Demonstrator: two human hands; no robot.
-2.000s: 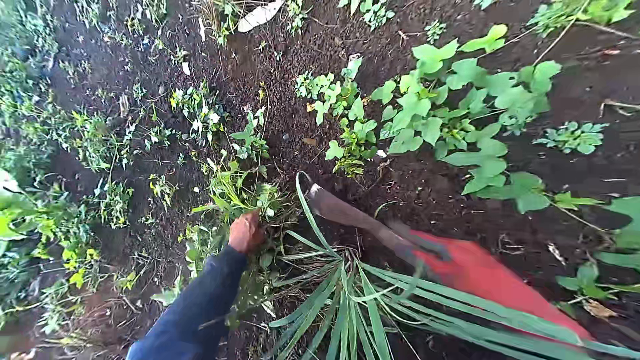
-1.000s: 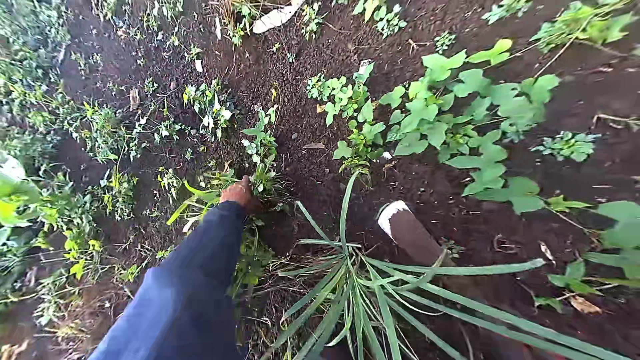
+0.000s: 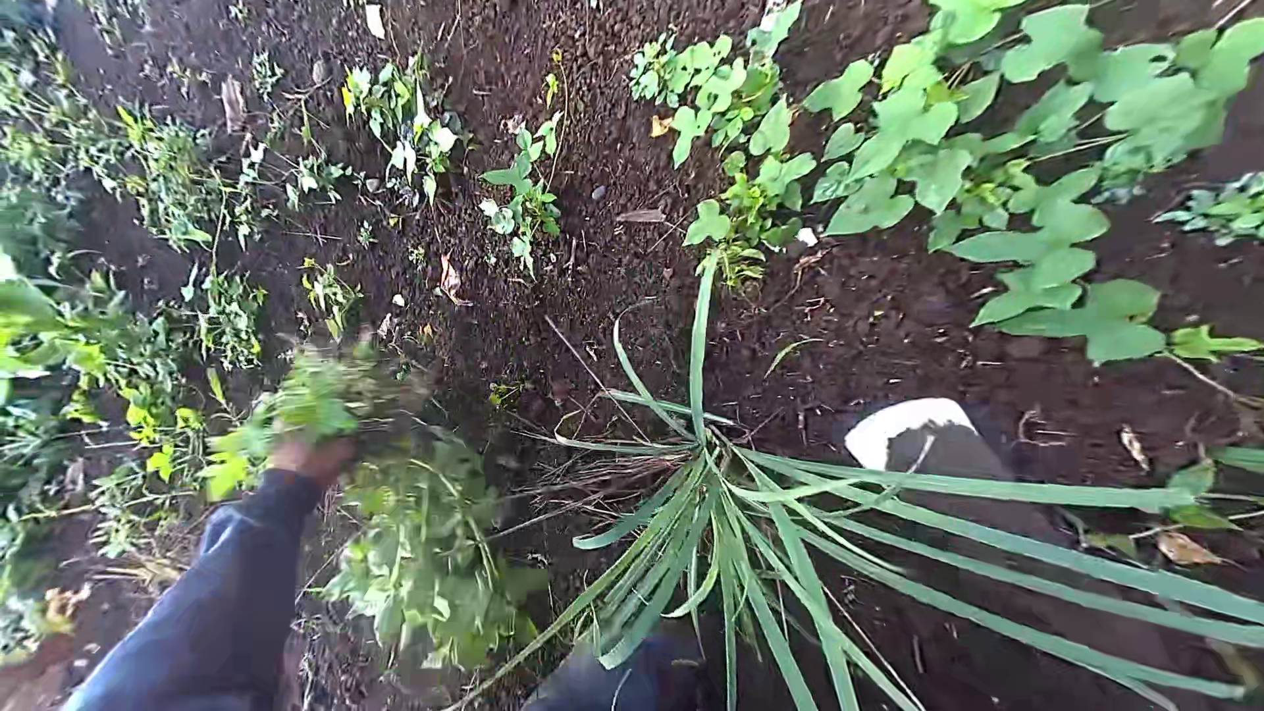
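My left hand (image 3: 314,456), below a dark blue sleeve, grips a blurred bunch of leafy weeds (image 3: 331,395) above the soil at the lower left. Just to its right lies or grows a clump of broad-leaved greenery (image 3: 425,553). A tuft of long, strap-like grass blades (image 3: 716,464) spreads from the lower middle toward the right, with dry stalks at its base. My right hand is outside the view, and so is the tool.
Dark soil (image 3: 632,296) carries scattered small weeds (image 3: 523,197). A lobed-leaf vine (image 3: 1066,237) spreads over the upper right. Dense weeds (image 3: 148,197) line the left side. A white-toed shoe (image 3: 908,434) is behind the blades at right.
My left hand has moved left with pulled weeds in it, away from the spot beside the grass tuft. The blade-like tool and red sleeve seen two seconds ago at right have left the view.
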